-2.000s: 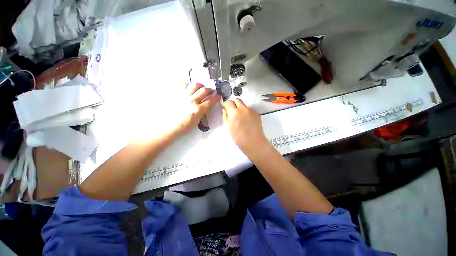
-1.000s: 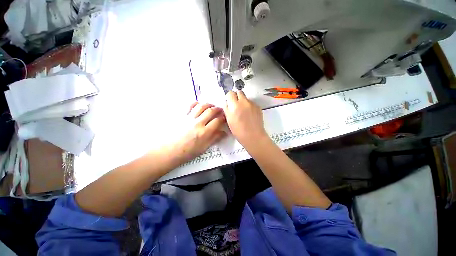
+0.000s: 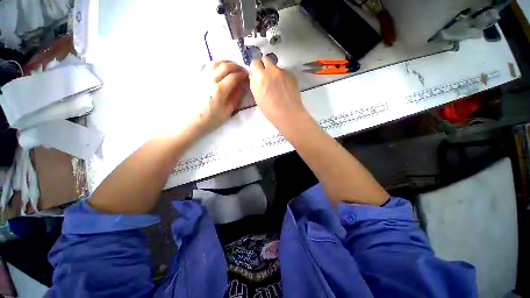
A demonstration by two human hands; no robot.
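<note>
My left hand (image 3: 224, 90) and my right hand (image 3: 274, 87) are bare and close together just in front of the machine's presser foot and needle area (image 3: 243, 49). Their fingertips pinch a small white fabric piece (image 3: 247, 69), which is mostly hidden by the fingers and lost against the bright table. The round metal plate parts (image 3: 254, 53) show just beyond the fingertips. A thin dark blue line (image 3: 207, 45) lies left of the needle.
Orange snips (image 3: 331, 67), a black rectangle like a smartphone (image 3: 343, 28) and a dark red handle (image 3: 386, 26) lie right of the needle. Stacked white pieces (image 3: 52, 93) lie at left, with strips (image 3: 29, 180) hanging. White cloth (image 3: 232, 202) is below the table edge.
The view has shifted, so the machine and table sit higher in the picture. My left hand has changed its curl and moved closer beside my right hand at the needle area.
</note>
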